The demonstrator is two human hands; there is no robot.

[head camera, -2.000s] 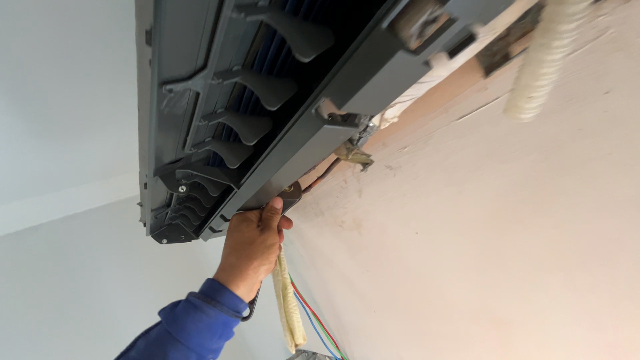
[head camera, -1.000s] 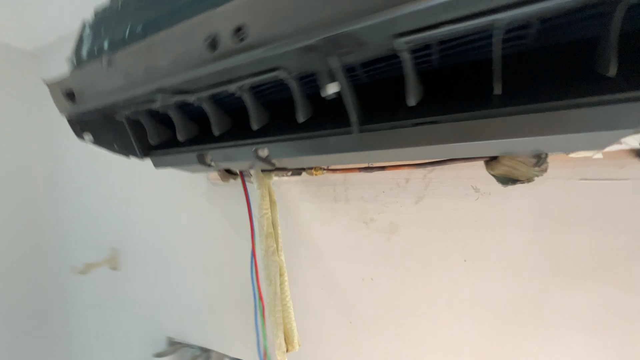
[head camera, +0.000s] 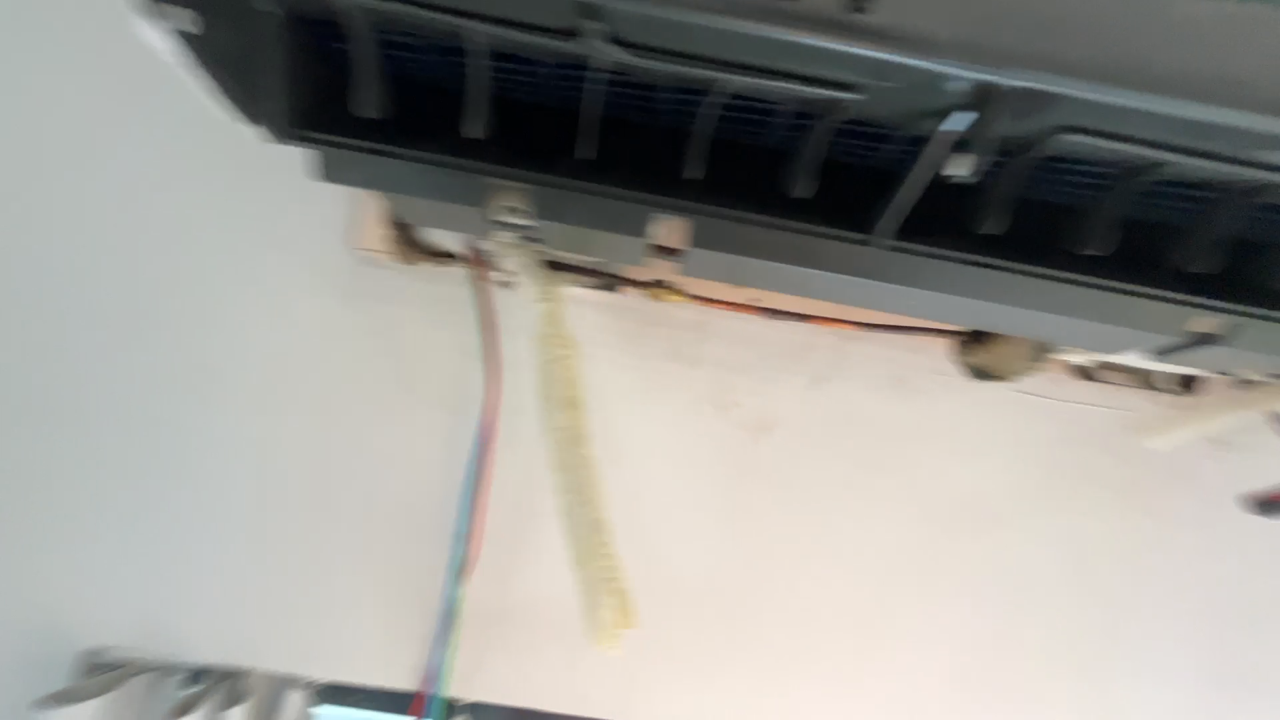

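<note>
Neither of my hands is in the head view. The dark underside of a wall-mounted air conditioner's indoor unit [head camera: 780,240] spans the top, with its louver vanes [head camera: 700,130] showing. Beneath it, a yellowish ribbed hose [head camera: 575,450] hangs down the wall. Red, blue and green wires [head camera: 480,450] hang just left of the hose. A dark and orange cable [head camera: 800,318] runs along the unit's lower edge to a brownish lump [head camera: 1000,355] at the wall. The picture is blurred.
At the lower left are blurred greyish pieces [head camera: 190,685] beside a dark-edged object [head camera: 370,695]. A pale tube end [head camera: 1210,415] and a small dark and red thing [head camera: 1262,500] show at the right. The pale wall lies behind.
A hand in a blue sleeve touched the unit's lower edge two seconds ago; it is out of view one second ago and now. The view has swung considerably.
</note>
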